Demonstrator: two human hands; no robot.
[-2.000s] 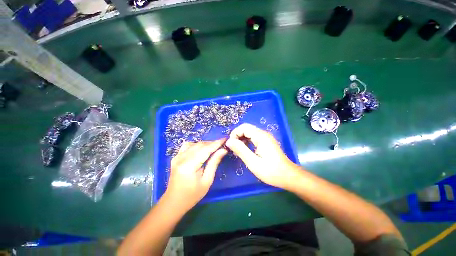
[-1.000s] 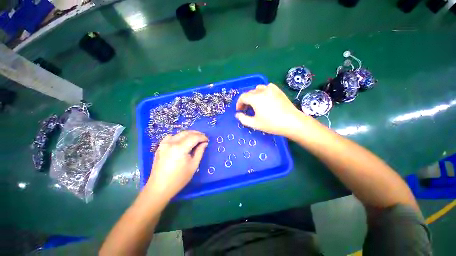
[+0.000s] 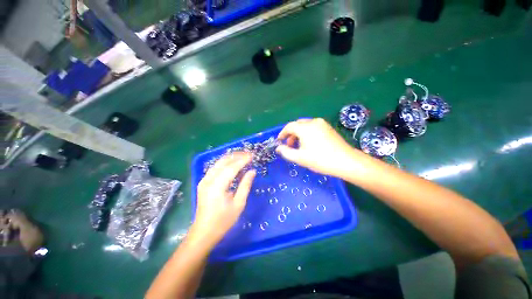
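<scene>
The blue parts tray lies in front of me. A heap of thin silver rings, likely wave washers, fills its far left part and is partly hidden by my hands. Several single rings lie spread over the middle and right of the tray. My left hand is over the left of the heap, thumb and fingers apart; whether a ring is in it cannot be told. My right hand is at the heap's right end, thumb and fingertips pinched together; what is between them is too small to tell.
A plastic bag of washers and a row of motor units lie left. Motor units with leads lie right. Black cylinders stand along the far side. A pale post is at left; another person's hand shows far left.
The view has swung, showing more at the left. Since one second ago my left hand has moved onto the heap, nearer my right hand. More single rings show in the tray than two seconds ago.
</scene>
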